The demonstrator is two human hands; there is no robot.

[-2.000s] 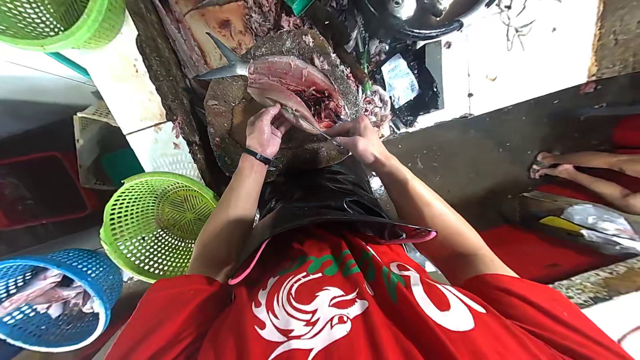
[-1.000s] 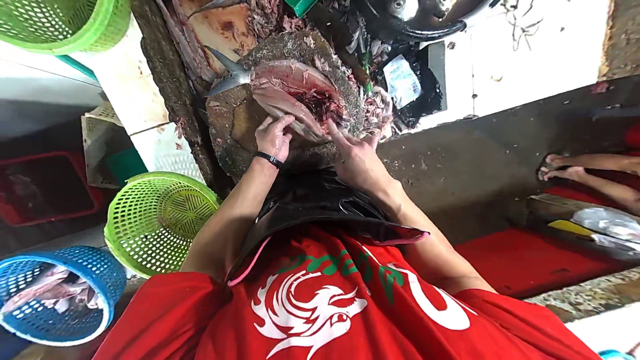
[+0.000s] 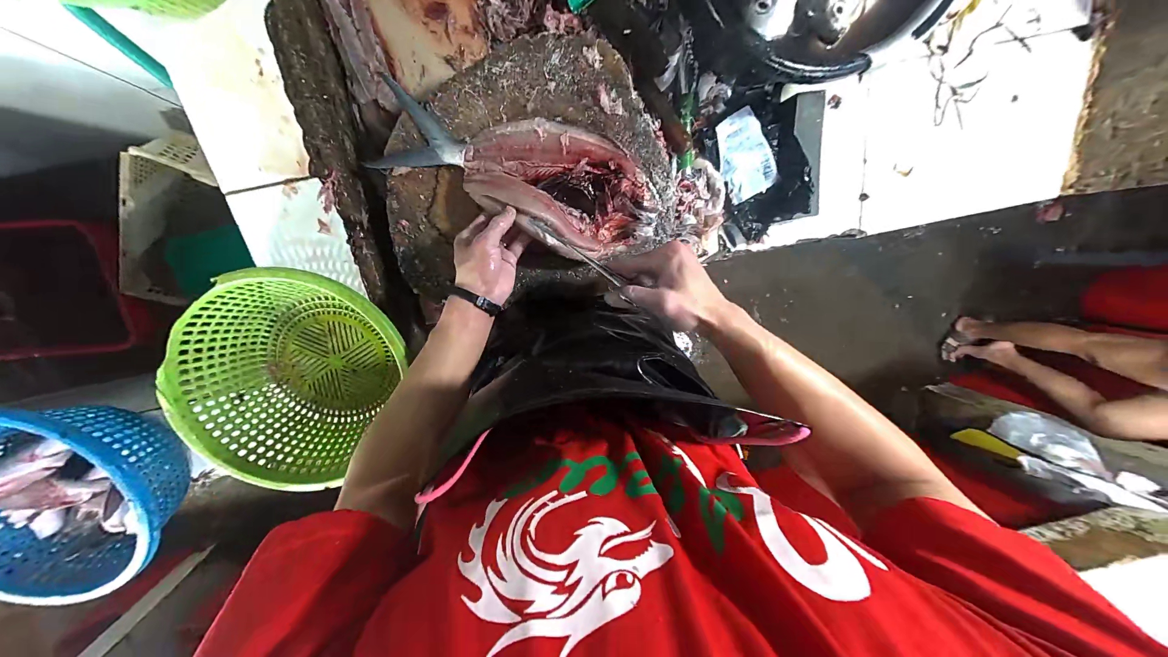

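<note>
A large fish [image 3: 547,146], its belly cut wide and dark red inside, lies on a round, scrap-strewn chopping block [image 3: 511,87], tail to the left. My left hand [image 3: 490,258], with a dark band on the wrist, presses its fingertips on the near flap of the fish. My right hand [image 3: 673,285] is closed round the handle end of a knife [image 3: 584,257]. The thin blade points up and left along the near edge of the fish, towards my left fingertips. The handle is hidden in my fist.
A green plastic basket [image 3: 388,401] stands at left, beside a blue basket [image 3: 151,456] holding fish pieces [image 3: 55,488]. A black basin [image 3: 821,68] with fish heads and a clear plastic bag [image 3: 746,153] are at upper right. Another person's legs [image 3: 1058,351] show at far right.
My right hand has moved back from the opened belly towards me and to the right, and the knife blade now shows plainly. The fish stays on the block.
</note>
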